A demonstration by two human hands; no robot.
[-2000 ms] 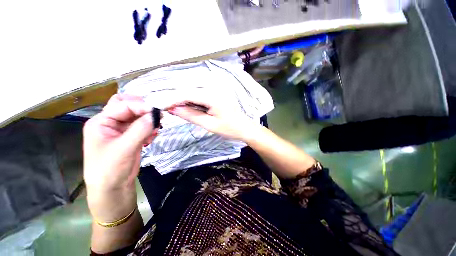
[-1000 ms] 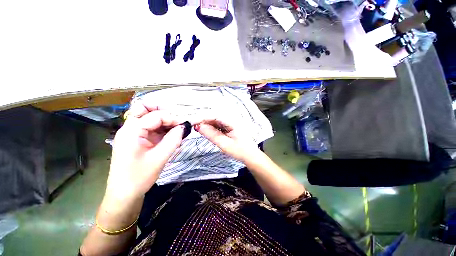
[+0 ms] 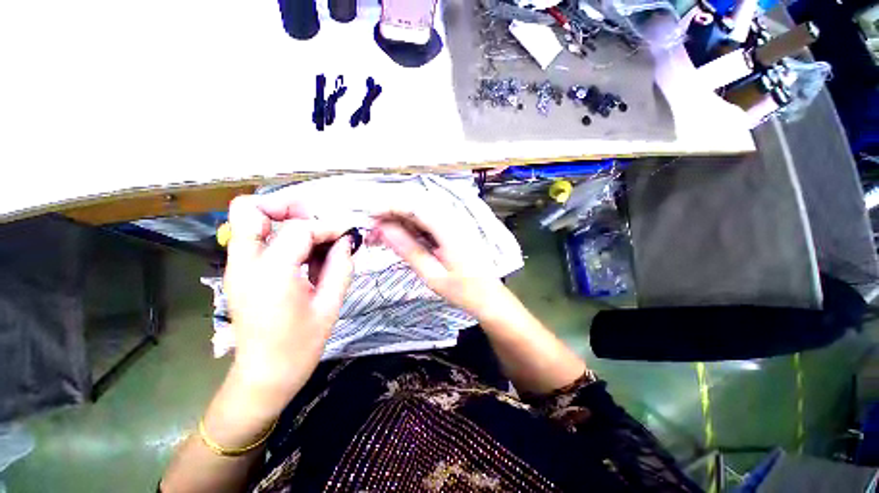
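My left hand [image 3: 284, 298] pinches a small black loop tab [image 3: 354, 239] between thumb and forefinger, above the striped lap cloth [image 3: 405, 308]. My right hand [image 3: 439, 260] is just right of the tab, its fingertips close together and blurred. A small dark brown thing shows along its curled fingers; I cannot tell what it is. No needle or thread can be made out. Narrow black tabs [image 3: 364, 102] lie on the white table [image 3: 193, 106] ahead.
A grey mat [image 3: 569, 125] holds small black pieces [image 3: 598, 100], silvery pieces [image 3: 501, 93] and a paper slip [image 3: 536, 43]. A phone [image 3: 408, 21] on a round black base and dark cylinders [image 3: 300, 17] stand at the far side. Grey fabric [image 3: 723, 221] hangs at right.
The view first swung, bringing more of the table into sight. The left hand still holds the tab. The right fingertips have shifted slightly up beside it and look more blurred.
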